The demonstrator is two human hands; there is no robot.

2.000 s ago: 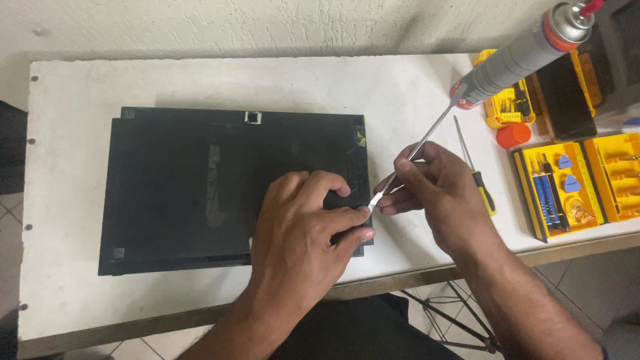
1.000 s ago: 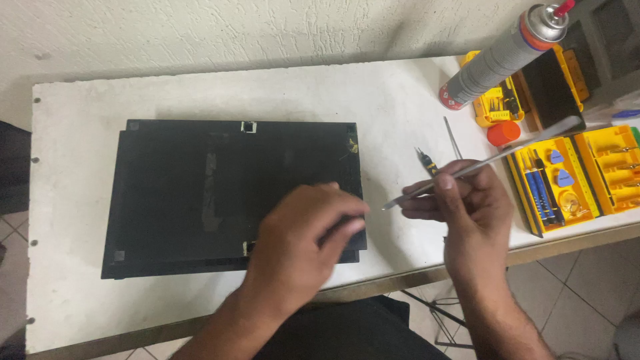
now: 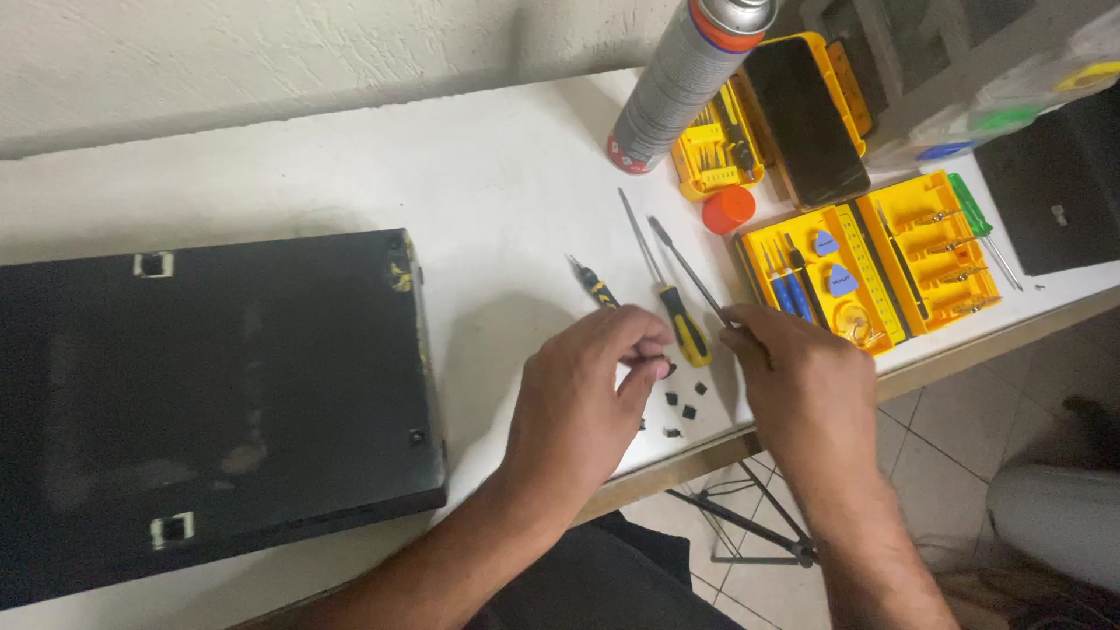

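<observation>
My left hand (image 3: 591,394) pinches a small dark piece (image 3: 669,369) between thumb and fingertips, above several small black square pieces (image 3: 689,412) near the table's front edge. My right hand (image 3: 796,385) is closed around a slim metal tool (image 3: 687,262), whose flat tip points up and to the left. Between the hands lies a yellow-and-black screwdriver (image 3: 685,328). A smaller black-and-yellow tool (image 3: 595,282) lies just beyond my left hand. At the left is a flat black device casing (image 3: 219,394) with pale-edged square recesses and a yellowish patch at its corner.
A spray can (image 3: 687,87) stands beside an orange cap (image 3: 728,210). Behind are a small yellow bit case (image 3: 700,157) and a smartphone (image 3: 807,122). An open yellow tool kit (image 3: 954,306), a green screwdriver (image 3: 969,203) and a dark flat object (image 3: 1063,192) lie to the right.
My left hand has left the casing's right edge and moved right, to the small black pieces. My right hand has moved right with the metal tool. The view has shifted to the right.
</observation>
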